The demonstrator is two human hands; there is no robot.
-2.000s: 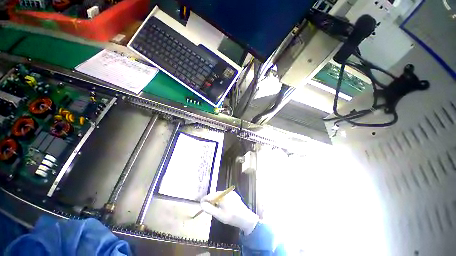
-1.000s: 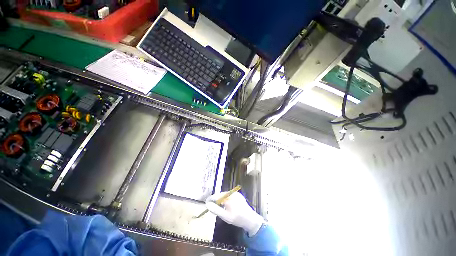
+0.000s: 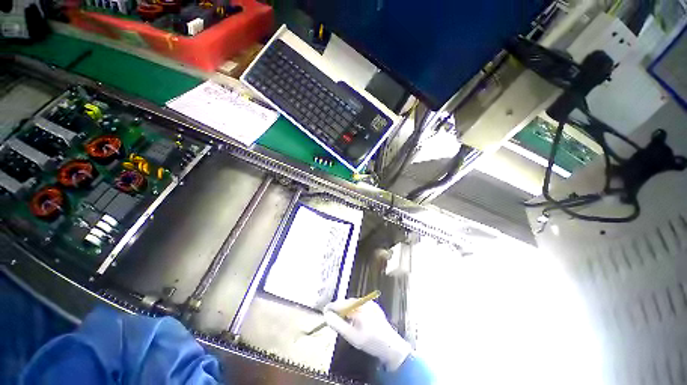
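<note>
My right hand (image 3: 367,328), in a white glove, holds a thin yellow stick (image 3: 357,303) over the conveyor gap, near the lower edge of a framed sheet (image 3: 310,256) with a dark-blue border. The stick's lower tip points down and left. A green circuit board (image 3: 75,203) with copper-orange ring inductors (image 3: 103,147) and white blocks lies on the conveyor at the left, apart from the stick. My left hand is not visible; only a blue sleeve (image 3: 120,350) shows at the bottom left.
Chain rails (image 3: 248,159) run along both sides of the conveyor, with cross bars (image 3: 239,237) between. Behind are a written paper (image 3: 223,111), a black keyboard (image 3: 312,101), a red bin (image 3: 188,46) and a dark monitor (image 3: 429,45). Bright glare and a slotted grey cabinet (image 3: 640,256) stand at the right.
The whole view has shifted, so the scene lies further right and more of the circuit board shows. My right hand keeps the stick near the framed sheet's lower edge.
</note>
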